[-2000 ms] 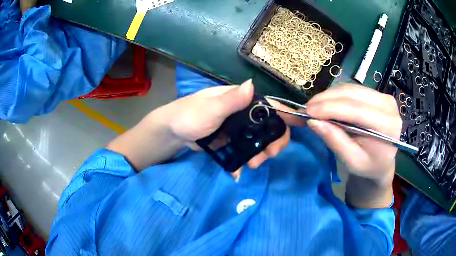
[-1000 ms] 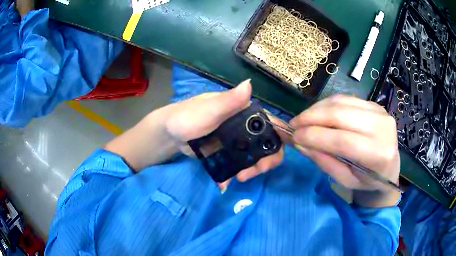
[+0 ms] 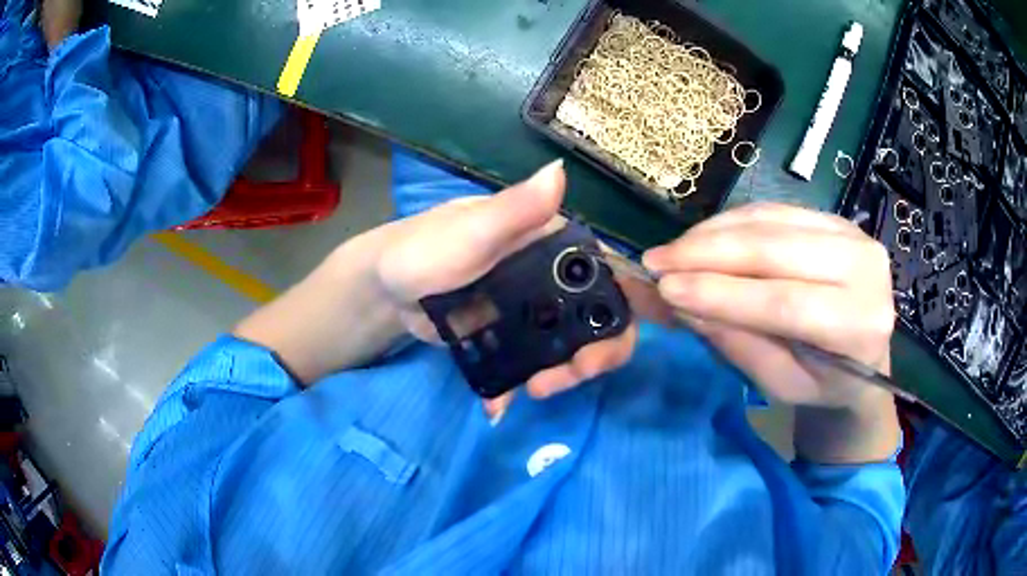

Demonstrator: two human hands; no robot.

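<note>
My left hand holds a flat black camera lens cover over my lap, thumb on its upper edge and fingers beneath. A thin gold ring lies around the upper round opening of the cover. A lower round opening shows no clear gold ring. My right hand grips slim metal tweezers. The tips are near the cover's upper right corner, by the ring; whether they touch it I cannot tell.
A black ring box heaped with gold rings stands on the green bench. A white paint marker and a loose ring lie right of it. A glossy black tray is at far right. Another person's blue sleeve is at left.
The cover has tilted to face the camera more, and its ring now sits around the upper opening. The tweezers, earlier over the ring, have drawn back to the cover's edge.
</note>
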